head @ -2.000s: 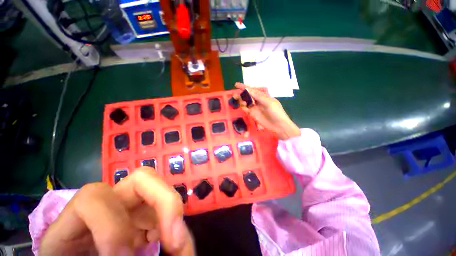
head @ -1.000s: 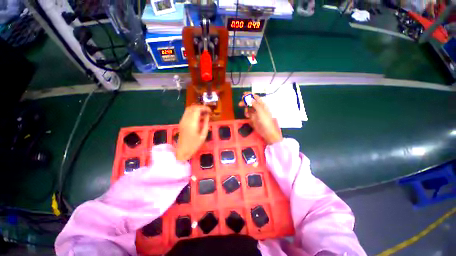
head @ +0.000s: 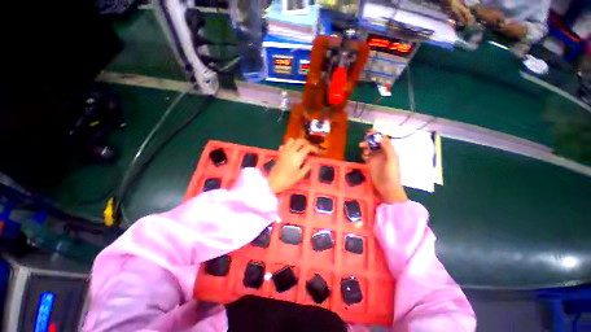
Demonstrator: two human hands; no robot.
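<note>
My right hand (head: 386,170) holds a smartwatch unit (head: 374,139) with a lit face, right of the test fixture (head: 336,139). My left hand (head: 293,166) is at the front edge of the fixture base, fingers bent over it; whether it holds anything cannot be told. The red toggle clamp handle (head: 337,85) stands upright above a whitish block (head: 318,127). The red foam tray (head: 382,259) lies before the fixture with dark watch units in its pockets. My left sleeve covers part of the tray.
White record sheets (head: 417,159) with a thin black cable lie right of the fixture. Behind are a blue-fronted instrument (head: 284,63) and a DC power supply (head: 389,58) with red digits. Another person's hands (head: 483,14) show at the top right. Cables lie at left.
The view has shifted, so fixture and tray appear further right. My left hand remains by the fixture base, and my right hand still holds the watch unit near the papers.
</note>
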